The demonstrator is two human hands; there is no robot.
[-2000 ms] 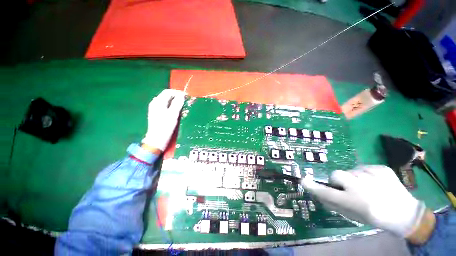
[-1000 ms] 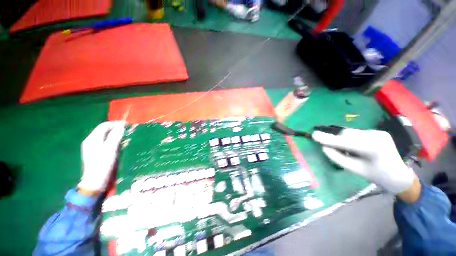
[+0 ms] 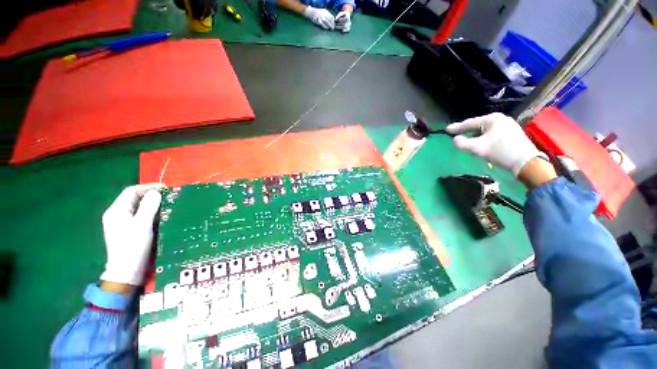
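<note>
The green circuit board [image 3: 230, 209] lies on a red foam pad [image 3: 324, 148], with rows of power transistors [image 3: 238, 267] on it. My left hand [image 3: 131, 230], in a white glove, is at the board's upper left corner with a thin solder wire [image 3: 167, 169] at its fingertips. My right hand [image 3: 498, 143], gloved, holds a black brush [image 3: 441, 132], its head at the open mouth of the white bottle [image 3: 403, 150]. Whether the brush tip is inside the bottle is hard to tell.
A black iron stand [image 3: 472, 196] is right of the board. Spare red foam [image 3: 144, 94] bears a blue pen [image 3: 137, 42]. A black bin [image 3: 461, 76] and a blue bin [image 3: 540, 65] are behind. Another person's gloved hands [image 3: 330, 18] are across the bench. A thin line crosses above the board.
My right hand has moved from over the board, past its right edge, up to the bottle with the brush. My left hand stays at the board's corner. The view has shifted right.
</note>
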